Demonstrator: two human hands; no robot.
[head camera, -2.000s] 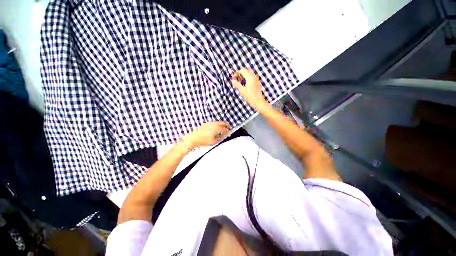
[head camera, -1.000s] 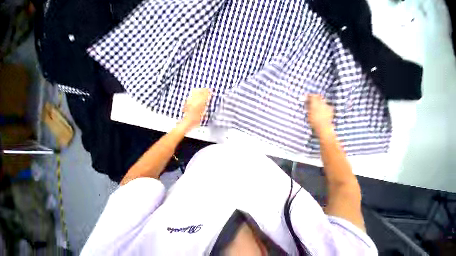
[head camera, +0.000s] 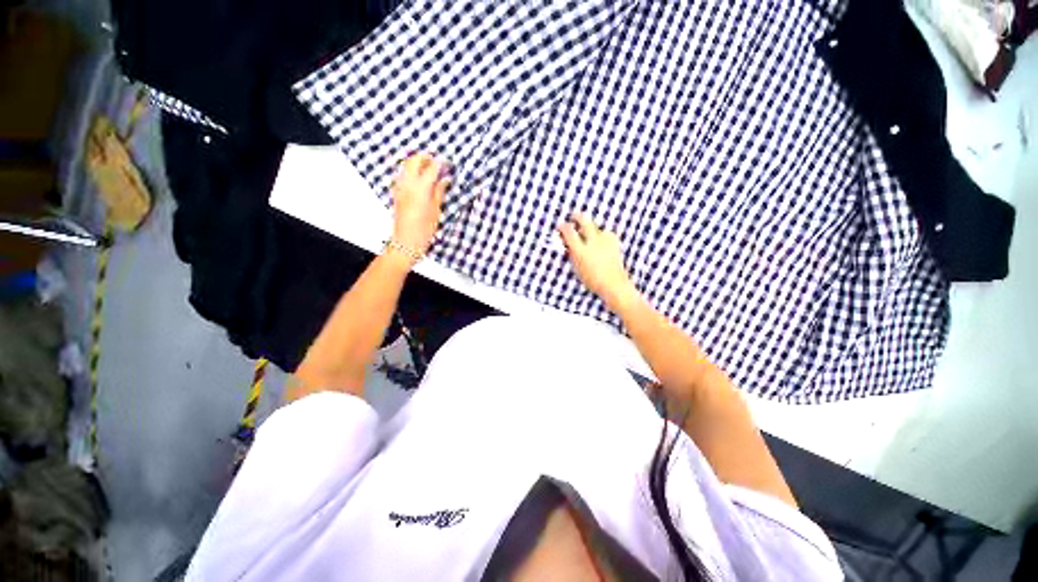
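Observation:
The black jacket (head camera: 911, 136) lies open on the white table with its checked lining (head camera: 683, 171) facing up and its lower edge near me. Light round dots show on the black strip at its right. My left hand (head camera: 419, 205) rests on the lining near the left part of the lower edge, fingers slightly curled. My right hand (head camera: 594, 256) is on the lining near the middle, fingers bent towards the cloth. Whether either hand pinches cloth or holds a small tool is too small to tell.
A black garment pile (head camera: 239, 182) with a checked edge hangs over the table's left end. The white table (head camera: 865, 438) edge runs in front of me. Yellow-black tape (head camera: 100, 318) marks the grey floor at left. A pale and dark red garment (head camera: 968, 34) lies at the far right.
The view has swung left since the oldest frame. The lower right lining, raised and blurred one second ago, now lies flatter. My right hand has moved left, closer to my left hand.

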